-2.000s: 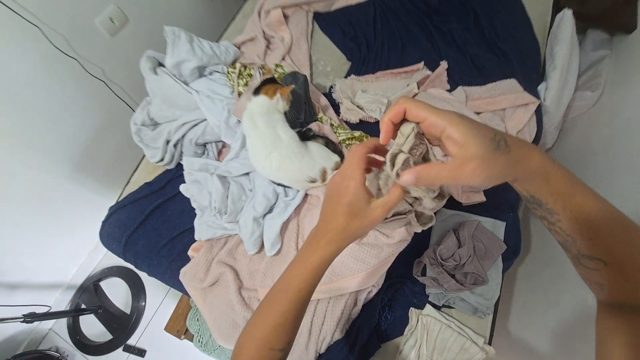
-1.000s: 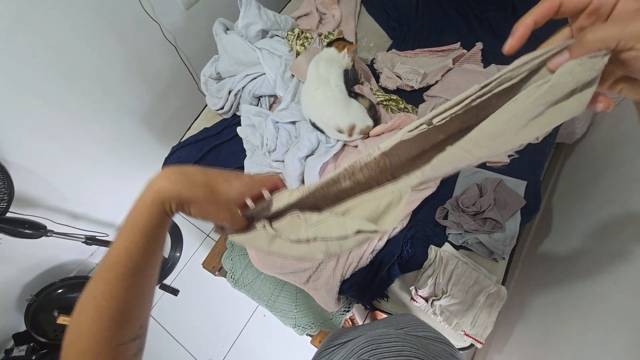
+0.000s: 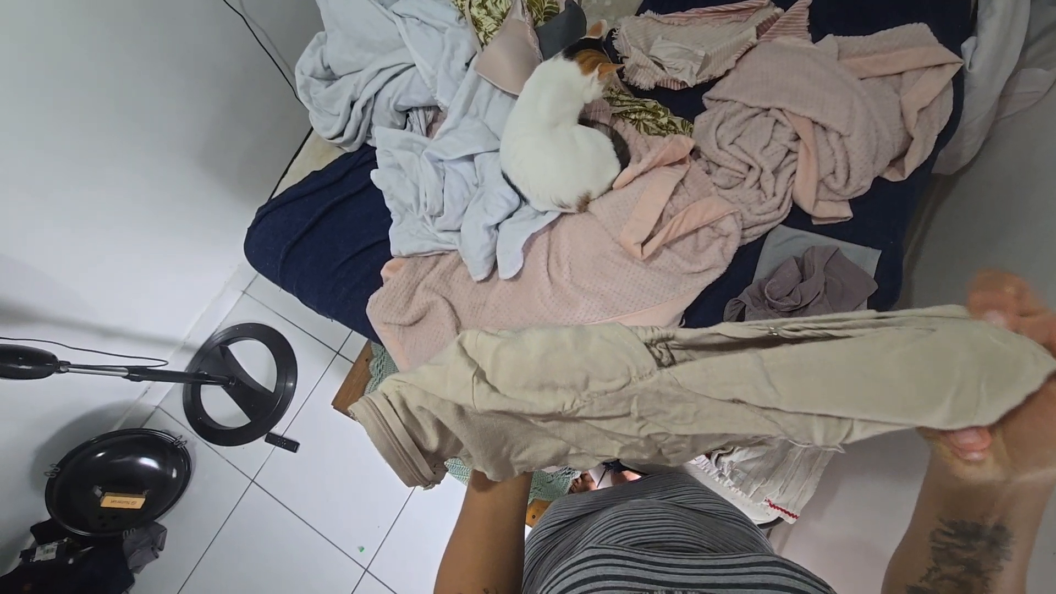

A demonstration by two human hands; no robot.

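A beige cloth garment is stretched sideways in front of my body, with a banded edge at its left end. My right hand grips its right end, the thumb and fingers partly behind the fabric. My left hand is hidden under or inside the garment's left part; only the forearm shows below it. Beyond the garment lies a pink textured blanket. A white, orange and black cat is curled on the heap of cloth, beside light blue fabric.
A crumpled mauve garment lies on the dark blue bed cover. More pink cloth is at the upper right. On the tiled floor stand a round black base, a small remote and a black pan.
The beige garment was bunched between both hands, then pulled out wide on a slant. It now hangs nearly level and lower, and my left hand has gone out of sight behind it.
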